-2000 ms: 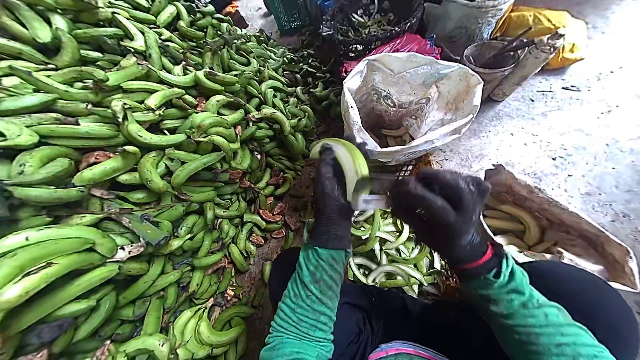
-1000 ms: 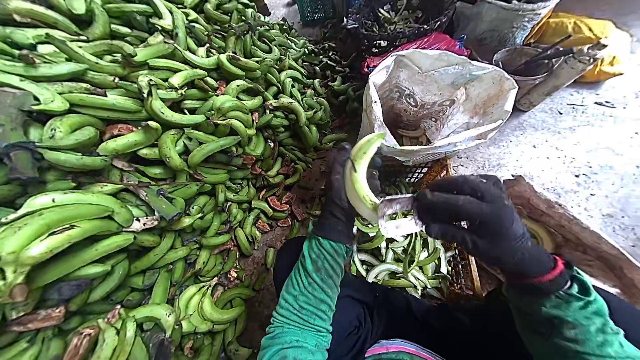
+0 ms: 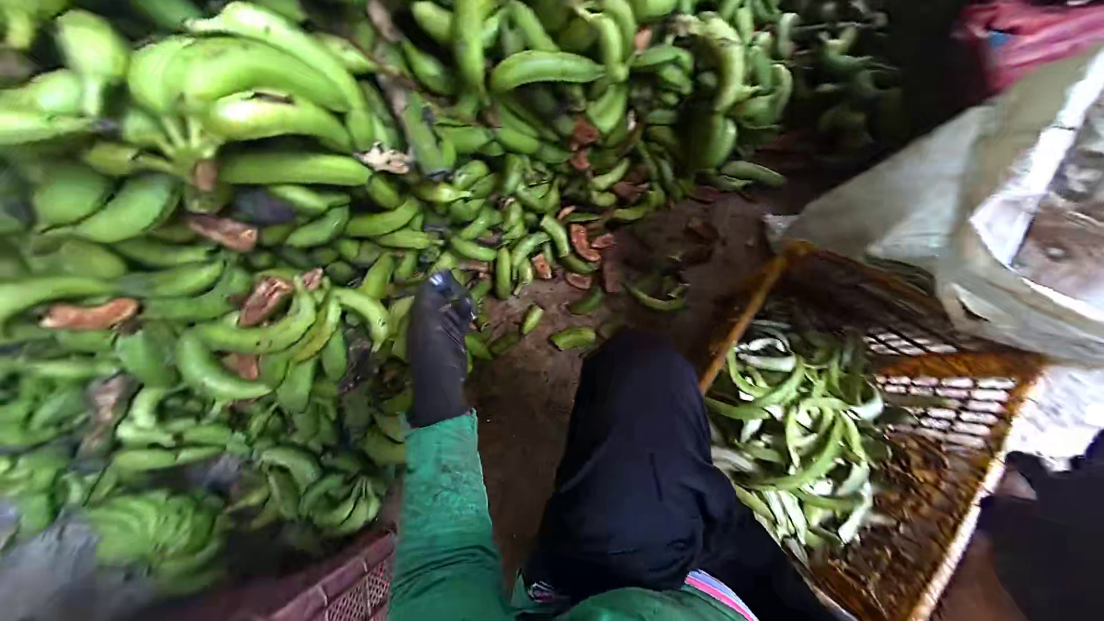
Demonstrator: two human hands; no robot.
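My left hand [image 3: 440,345], in a dark glove below a green sleeve, reaches to the near edge of a large pile of green plantains or bananas [image 3: 250,78]. Its fingertips are beside small green fruit; blur hides whether they grip one. My right hand is out of view. To the right of my knee, a yellow-brown plastic crate [image 3: 949,366] holds green and pale peels [image 3: 802,440]. The peeled fruit and the blade seen earlier do not show.
A large whitish sack [image 3: 914,172] stands behind the crate. Brown scraps [image 3: 582,246] and green pieces [image 3: 573,336] lie on the dirty floor. A reddish woven basket or crate [image 3: 345,586] is at the bottom left. Pink plastic [image 3: 1035,34] shows at the top right.
My left hand has let go of the peeled fruit and moved left to the pile. My right hand and its blade have left the view. The view has swung left and down.
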